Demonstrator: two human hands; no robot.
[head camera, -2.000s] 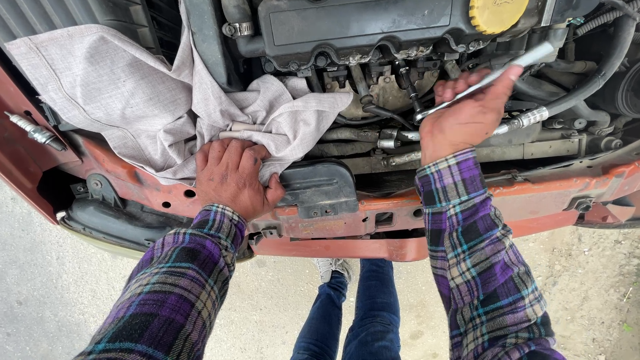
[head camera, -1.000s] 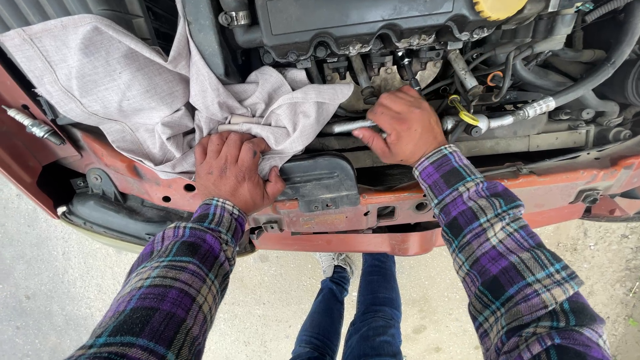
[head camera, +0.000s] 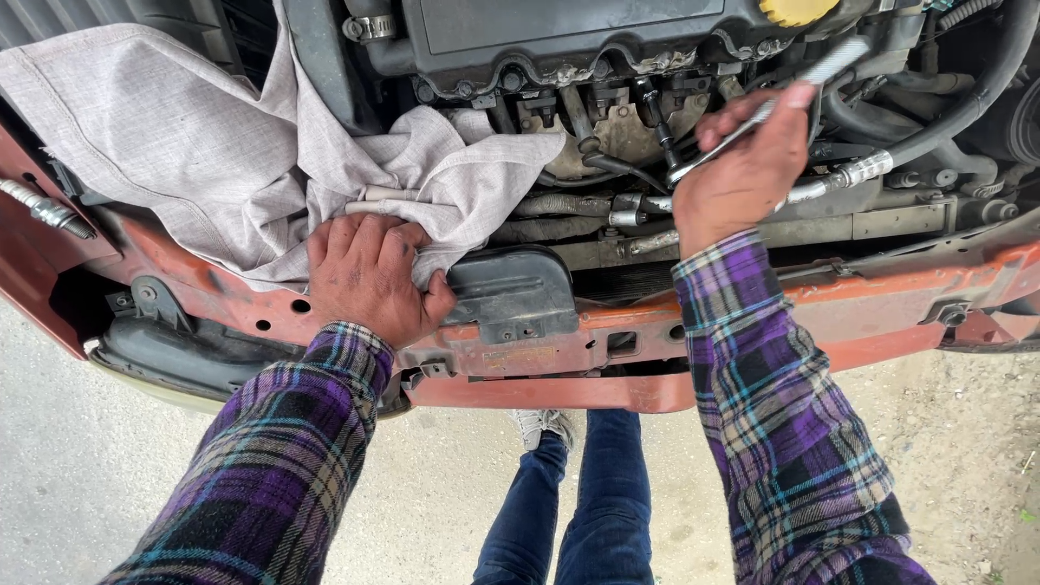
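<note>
My right hand (head camera: 743, 166) grips a metal ratchet handle (head camera: 833, 63), blurred, whose far end points up and right. The ratchet's head meets a dark socket extension (head camera: 660, 122) that slants up into the cylinder head beneath the black engine cover (head camera: 561, 32). My left hand (head camera: 374, 276) rests with bent fingers on the red front crossmember and the edge of a light grey cloth (head camera: 187, 138); its palm side is hidden. Just above its fingers, two pale stick-like pieces (head camera: 382, 207) lie in the cloth's folds. A spark plug (head camera: 49, 210) lies on the red body panel at the far left.
A black plastic bracket (head camera: 512, 292) sits on the red crossmember (head camera: 861, 313) between my arms. Spark plug leads (head camera: 578, 118) hang left of the extension. A thick hose with a crimped metal fitting (head camera: 865, 169) runs at the right, and a yellow cap (head camera: 796, 10) is at the top.
From one second ago, the ratchet handle has swung from pointing left to pointing up and right, and my right hand has moved right with it. My left hand has stayed on the cloth's edge.
</note>
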